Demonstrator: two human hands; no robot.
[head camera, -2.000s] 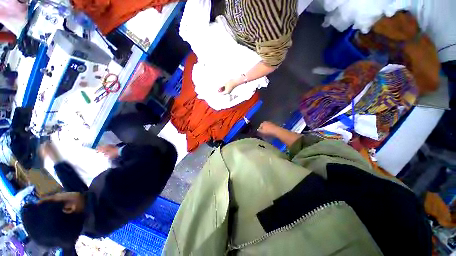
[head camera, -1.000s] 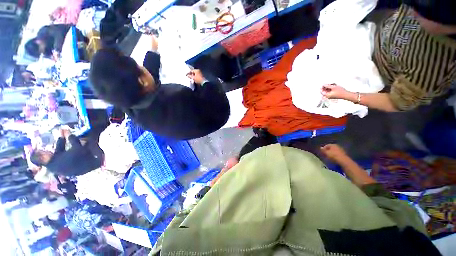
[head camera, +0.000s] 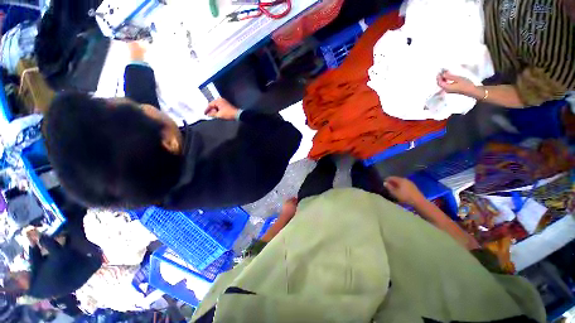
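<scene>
My left hand is at the left edge of my green jacket, small, blurred and partly hidden. My right hand hangs at the jacket's right side; nothing shows in it, but its fingers are too small to read. Both are away from the work. In front of me lies a rust-orange garment heap with a white garment over it, pinched by a neighbour's hand. A person in a dark jacket leans over the white sewing table, both hands at it.
Red-handled scissors and a small green tool lie at the table's top. Blue crates stand on the floor at left. Patterned fabric pieces are piled at right. White cloth heaps lie at lower left.
The view has swung left and closer to the person in the dark jacket. My left hand, out of sight at first, now shows beside my jacket. The neighbour still holds the white garment.
</scene>
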